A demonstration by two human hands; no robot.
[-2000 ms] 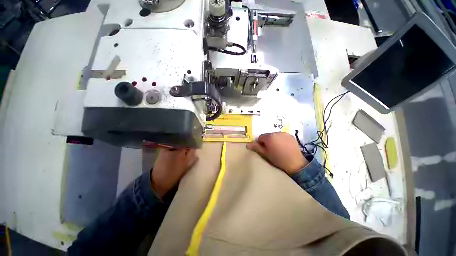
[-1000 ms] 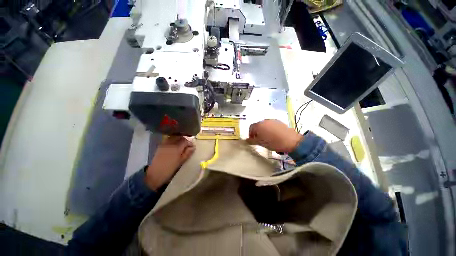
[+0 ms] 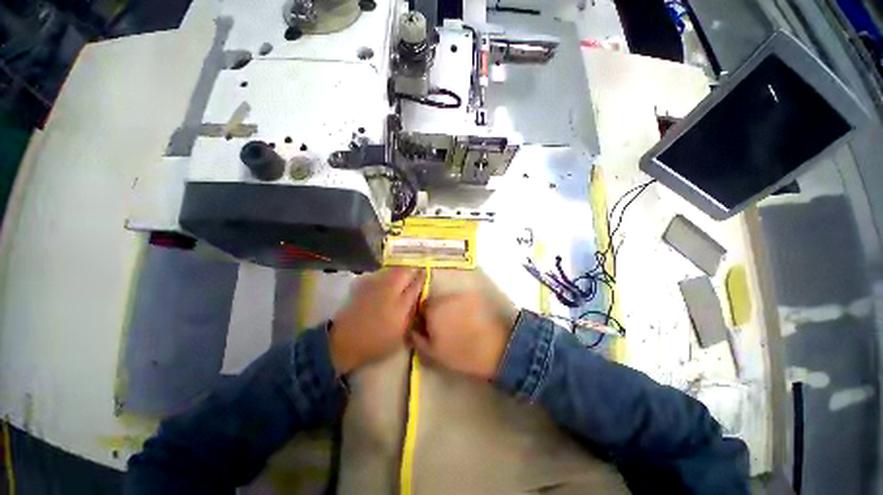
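Observation:
The beige workpiece [image 3: 474, 425] lies below the machine with a yellow tape [image 3: 412, 416] running lengthwise down it. Its top edge meets the yellow-edged sewing clamp [image 3: 429, 244]. My left hand [image 3: 376, 319] and my right hand [image 3: 467, 327] are close together on the cloth just below the clamp, on either side of the yellow tape. The fingers of both hands are bent and pinch at the tape and cloth; the fingertips are partly blurred. The machine head [image 3: 281, 224] stands above and left of my hands.
The control screen [image 3: 753, 133] is at the upper right. Below it lie two grey blocks [image 3: 694, 244] and a yellow piece [image 3: 739, 295]. Black cords [image 3: 602, 280] and small dark-handled snips or scissors [image 3: 554, 282] lie right of the clamp. The bed plate [image 3: 552, 184] is behind them.
Both hands have moved inward from the sides of the cloth to the yellow tape. The workpiece's open pouch has gone out of view, and the tape now lies straight. The view has shifted.

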